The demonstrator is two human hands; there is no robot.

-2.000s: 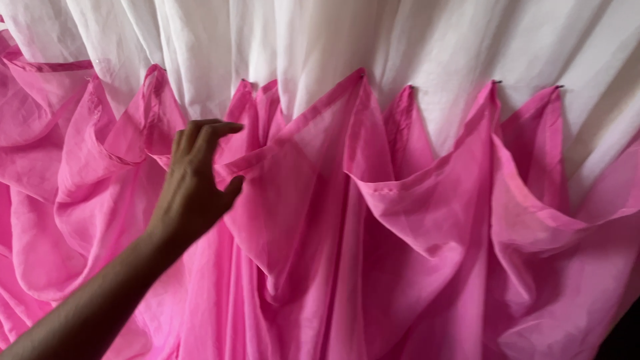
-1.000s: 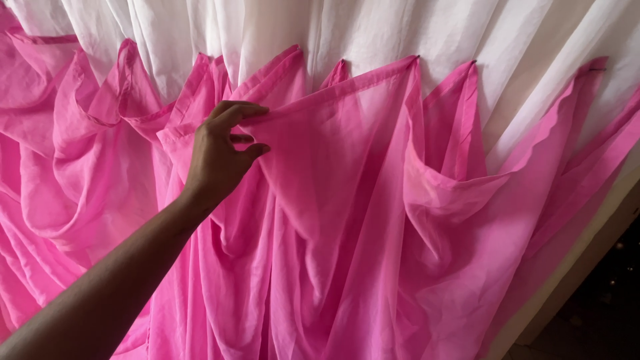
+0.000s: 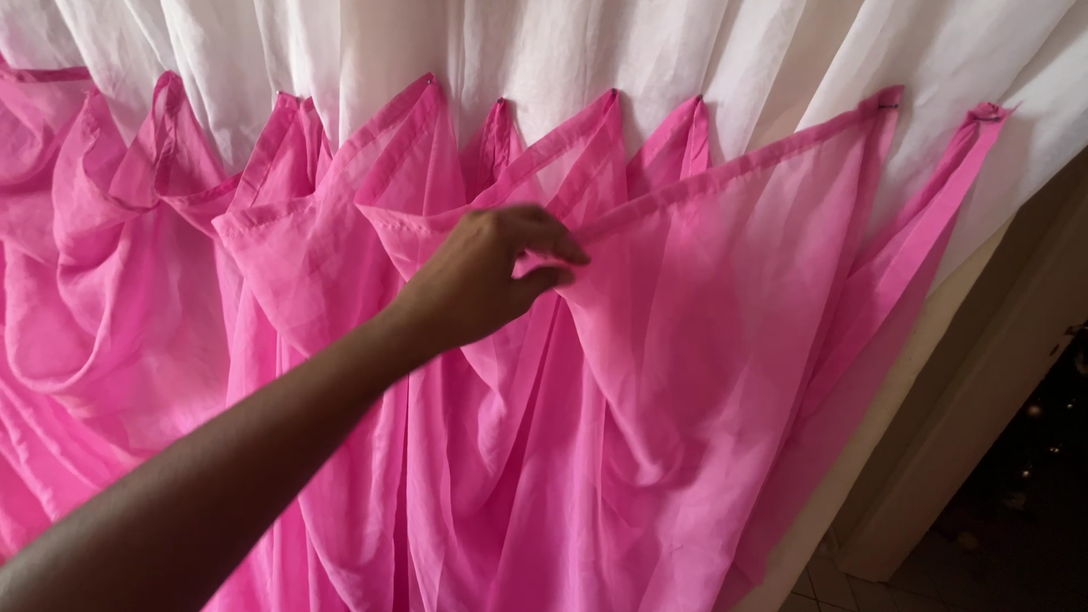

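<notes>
Sheer pink fabric (image 3: 680,365) hangs in swags over a gathered white cloth (image 3: 552,59). Its hemmed top edge is fixed at several peaks, some with dark pins; one pin (image 3: 887,106) shows at a peak on the right, another (image 3: 988,118) at the far-right peak. My left hand (image 3: 497,276) reaches in from the lower left and pinches the hemmed edge between thumb and fingers near the middle. From the pinch, that edge runs taut up to the right-hand peak. My right hand is out of view.
Beyond the fabric's right side stand a pale wall edge (image 3: 884,425) and a door frame (image 3: 935,476). Past the frame is a dark area with small points of light (image 3: 1028,442). A little tiled floor (image 3: 837,586) shows at the bottom right.
The view has shifted toward the right end of the fabric. My left hand has moved rightward along the swags and now holds a section of hem further right.
</notes>
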